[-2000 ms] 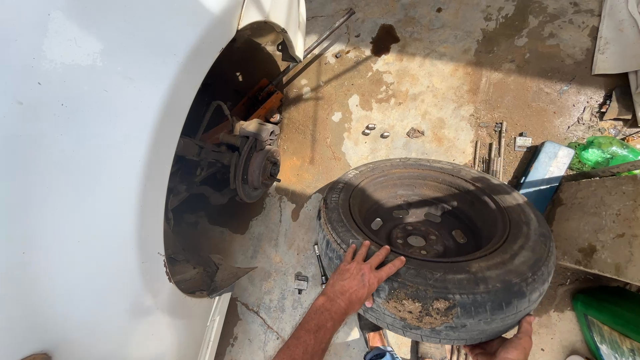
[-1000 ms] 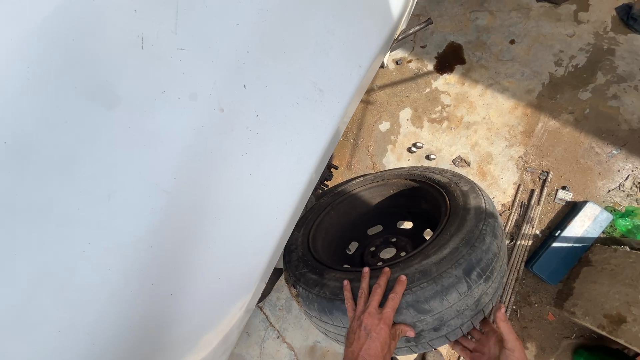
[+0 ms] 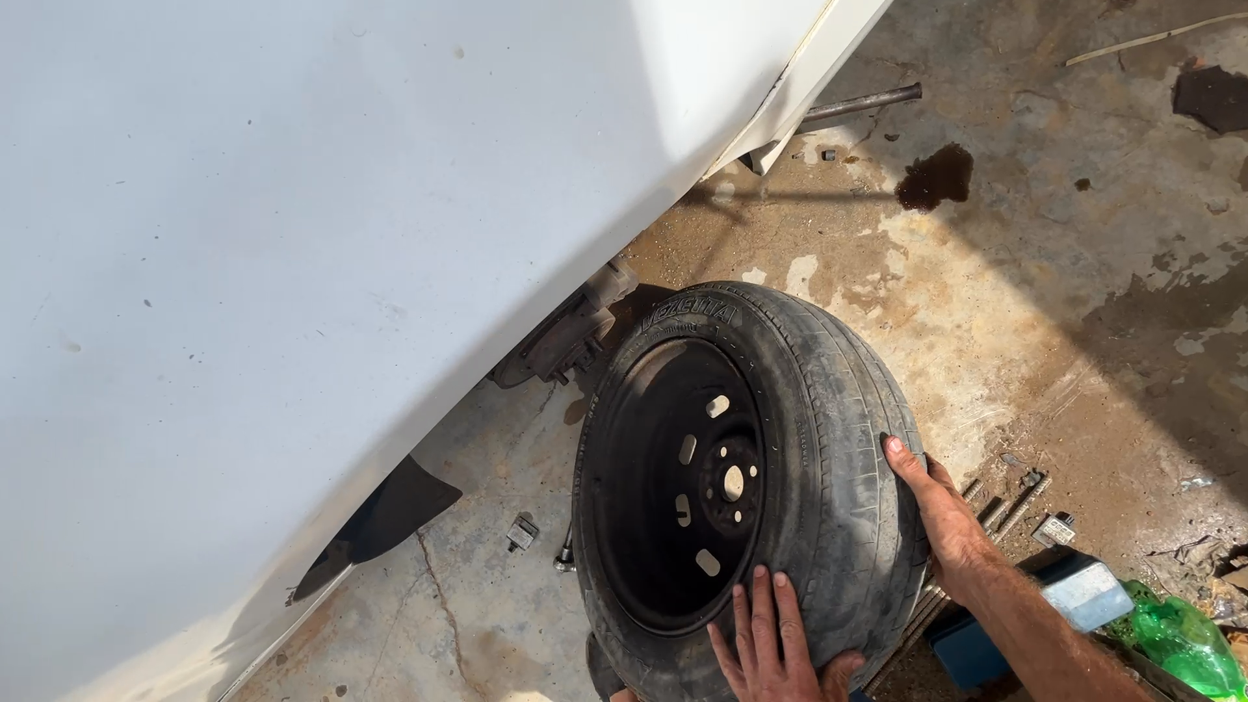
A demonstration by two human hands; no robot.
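A car wheel, a black steel rim with its tyre (image 3: 848,390), is tilted between my hands, its inner side facing up and left. My left hand (image 3: 770,634) lies on the lower sidewall with its fingers spread toward the rim's edge. At the right, my right hand (image 3: 936,507) grips the tread, thumb on top and fingers behind it. Just left of the tyre, the wheel hub with its studs (image 3: 561,351) shows partly under the white car body panel (image 3: 341,244), which hides the rest.
Metal bars (image 3: 1014,507), a blue box (image 3: 1082,590) and a green plastic bottle (image 3: 1180,639) lie at the right. A small metal block (image 3: 522,531) rests on the concrete floor left of the tyre. A metal pipe (image 3: 868,100) sticks out beyond the car.
The wheel has been tipped up from a flatter position, nearer the hub. My right hand has moved from the tyre's lower edge up to its right side. The view has shifted.
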